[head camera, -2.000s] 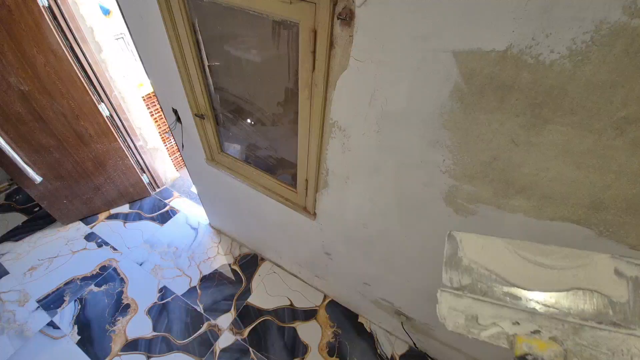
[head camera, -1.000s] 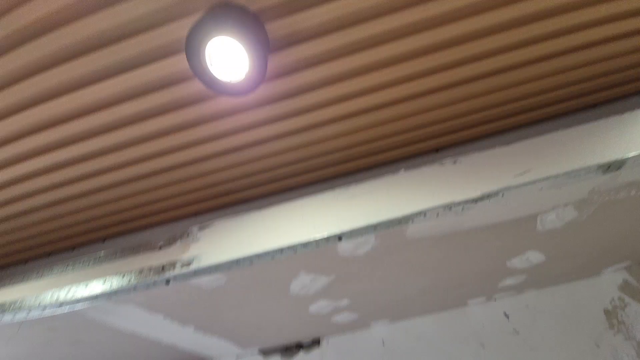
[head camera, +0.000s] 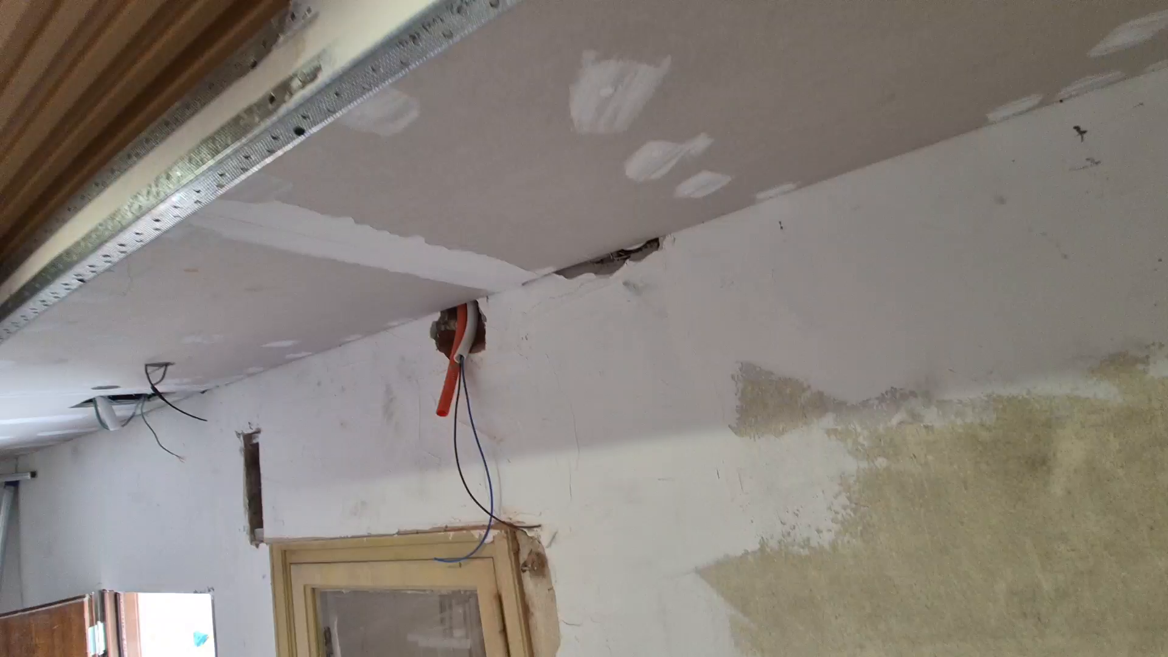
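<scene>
Neither of my hands shows in the head view, so what they hold or touch is hidden. The view takes in a plasterboard ceiling (head camera: 438, 164) with white filler patches (head camera: 616, 91) and a filled joint. A perforated metal corner bead (head camera: 228, 160) runs along the edge of the ceiling drop, beside brown ribbed panelling (head camera: 109, 82). On the right, the white wall (head camera: 639, 411) has a large bare, yellowish-brown patch (head camera: 967, 520).
An orange conduit (head camera: 449, 379) and a grey conduit (head camera: 467, 333) with loose wires come out of a wall hole. Below stands a wooden-framed window (head camera: 392, 575). More wires (head camera: 164, 392) hang at the left, above a brown door (head camera: 46, 630).
The view has swung from the floor and lower wall up to the ceiling. The plaster-smeared metal blade seen at lower right two seconds ago is out of view.
</scene>
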